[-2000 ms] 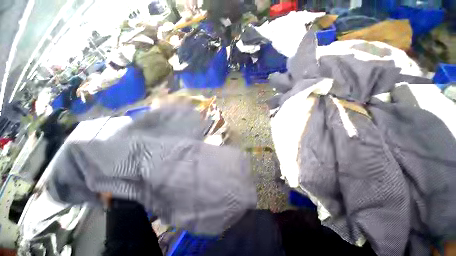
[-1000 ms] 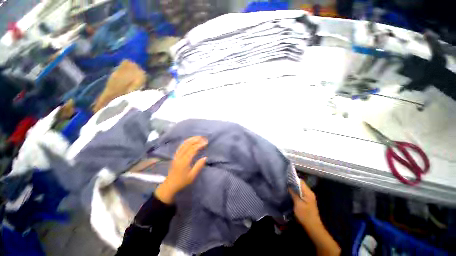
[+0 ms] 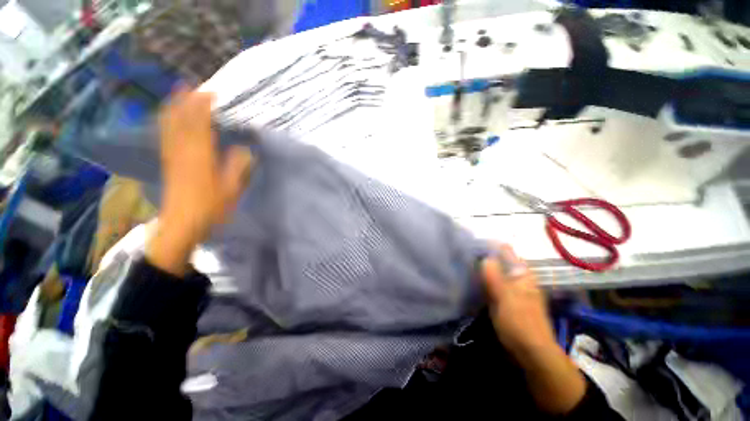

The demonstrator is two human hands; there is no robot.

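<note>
A grey-blue fine-checked fabric panel (image 3: 329, 238) is spread between my hands in front of the table's edge. My left hand (image 3: 193, 177) is raised at the panel's upper left, blurred, with the thumb apart; the fabric lies against it, and whether it grips is unclear. My right hand (image 3: 514, 296) pinches the panel's right edge near the table's front edge. The lower part of the panel hangs towards my lap.
A sewing machine (image 3: 641, 99) with black strips stands at the back right. Red-handled scissors (image 3: 585, 230) lie on the white table (image 3: 658, 234). Stacked white pieces (image 3: 304, 90) lie behind the panel. A blue crate (image 3: 658, 321) with white and dark pieces is below right.
My left hand has moved up and left, and the panel is stretched wider and higher. The view has turned right, bringing more of the sewing machine into the picture. My right hand keeps the panel's edge.
</note>
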